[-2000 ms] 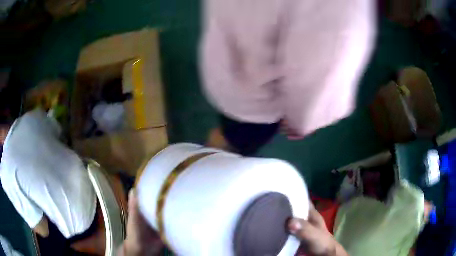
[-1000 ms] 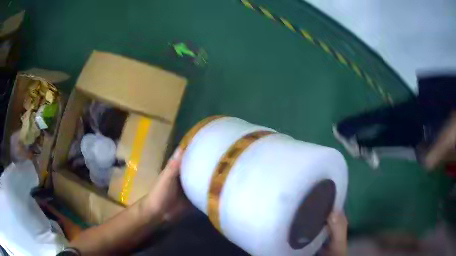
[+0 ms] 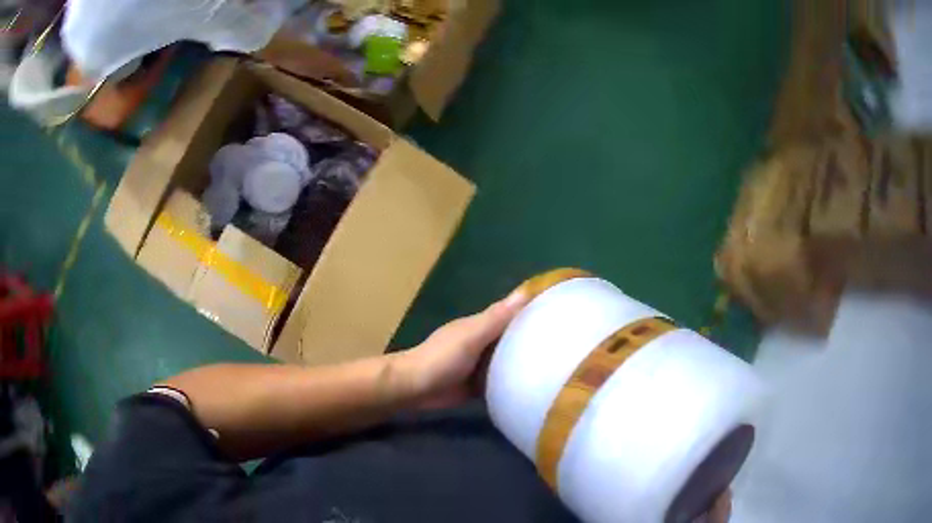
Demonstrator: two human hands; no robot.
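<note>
Two white rounded units [image 3: 623, 409], stacked end to end like one cylinder, lie tilted at the lower right of centre. Each has a wood-coloured band, one at the far left end and one in the middle. A dark oval top panel [image 3: 712, 475] faces the lower right. My left hand [image 3: 460, 352] holds the banded left end, its palm and fingers against the base. My right hand [image 3: 719, 508] is mostly hidden at the bottom edge; only fingertips show by the dark oval end.
An open brown carton [image 3: 383, 255] with yellow tape and pale plastic parts stands on the green floor at left. Another carton [image 3: 455, 56] with scraps is behind it. Brown boxes [image 3: 838, 215] are at right, beside a pale blurred surface [image 3: 848, 409]. A red stool [image 3: 22, 327] is far left.
The view has swung round. The stacked units now sit lower and further right, still held. The person in pink seen earlier is out of view, and brown boxes now show at right.
</note>
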